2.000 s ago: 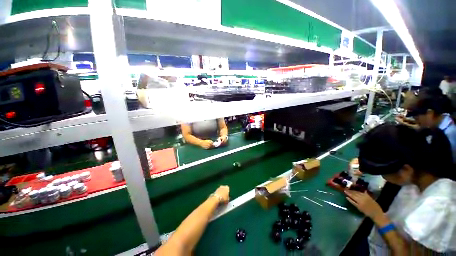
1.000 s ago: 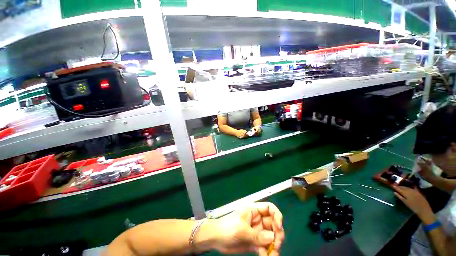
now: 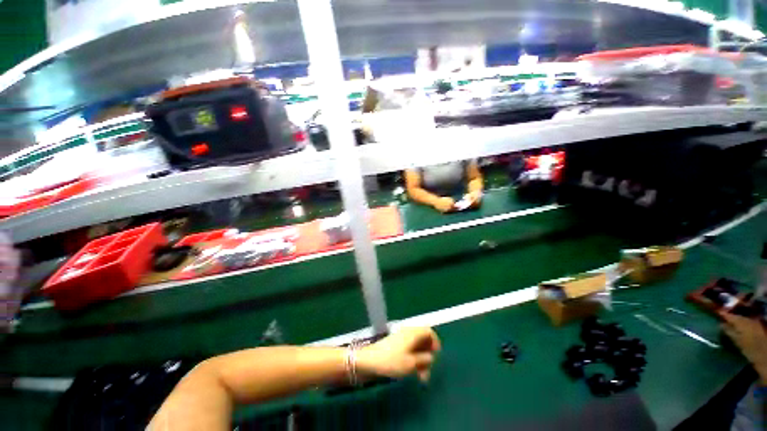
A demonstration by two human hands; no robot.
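My left hand (image 3: 408,352) reaches in from the lower left, blurred, with its fingers curled; whether it holds anything cannot be told. My right hand is not in view. A dark block-like object (image 3: 362,388) shows partly behind my left wrist. To the right on the green bench are a single glossy black housing (image 3: 508,352) and a ring-like pile of black housings (image 3: 604,358). A black tray (image 3: 101,394) with dark parts lies at the lower left, partly covered by my forearm.
A white post (image 3: 357,227) stands just beyond my hand. Two brown cartons (image 3: 573,300) sit near the white strip. A red divided bin (image 3: 105,265) and a red mat (image 3: 383,224) are opposite, with a person's hands (image 3: 454,204) working. Another person's hand (image 3: 747,337) is at the right.
The view has turned left, bringing in the black tray. My left hand reached out by the strip, then came nearer with a small yellow-orange thing at its fingertips, which no longer shows.
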